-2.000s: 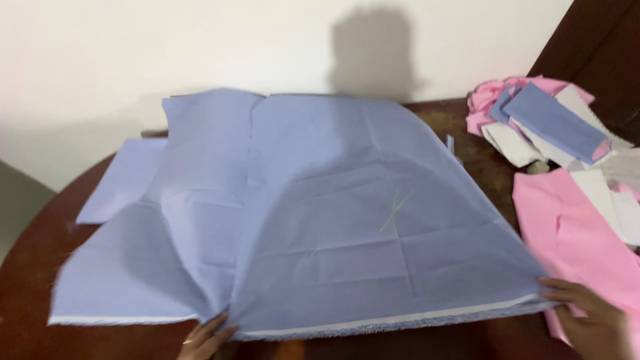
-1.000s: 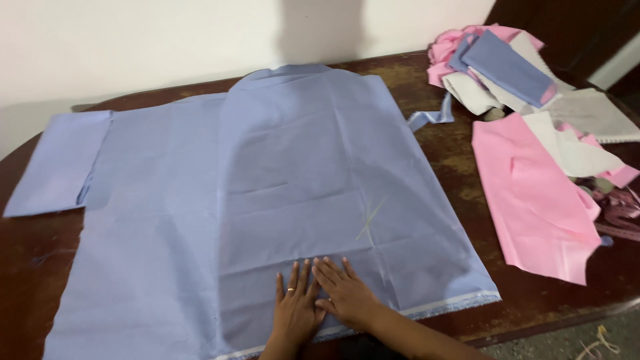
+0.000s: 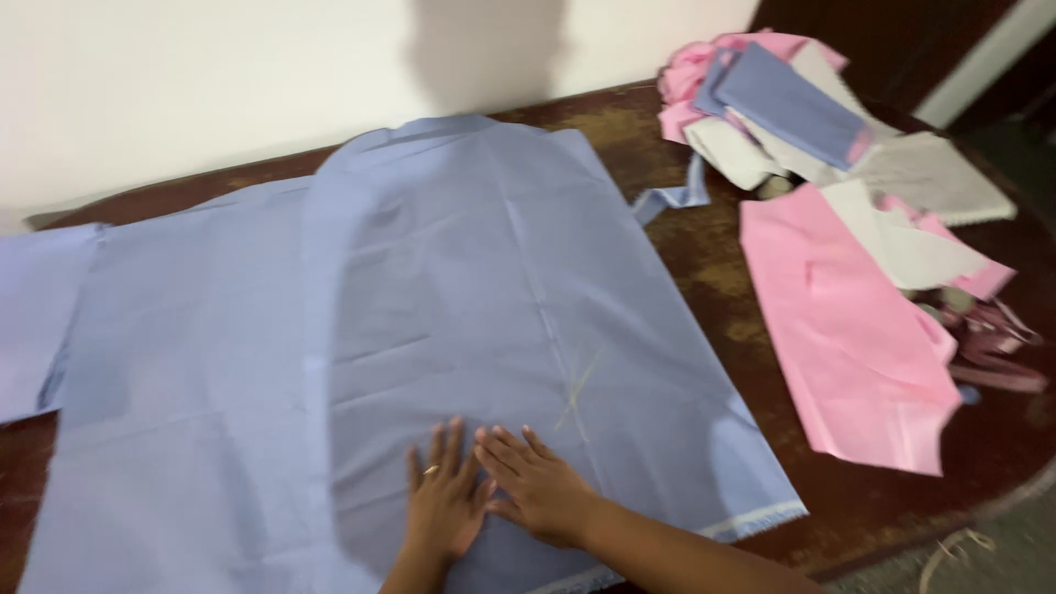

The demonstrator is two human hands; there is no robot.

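A large piece of blue fabric (image 3: 462, 313) lies spread on the dark wooden table, with creases, a yellowish crossed mark and a frayed white-edged border along its near side. My left hand (image 3: 445, 495), wearing a ring, rests flat on the lower middle of the fabric with its fingers apart. Just to its right, my right hand (image 3: 536, 487) also presses flat on the fabric, its fingertips close to those of the left. Neither hand grips anything. At the far left lies a folded part of blue fabric (image 3: 41, 313).
Right of the blue fabric, a pink fabric piece (image 3: 850, 338) lies on the table (image 3: 709, 280). Behind it is a pile of pink, white and folded blue cloth (image 3: 792, 103). A narrow blue strip (image 3: 676, 196) pokes out near the pile. A pale wall (image 3: 206, 82) stands behind the table.
Two seconds ago both hands held the near edge of the fabric, which was partly lifted. The fabric now lies flatter and both hands are on top of it. The view has shifted.
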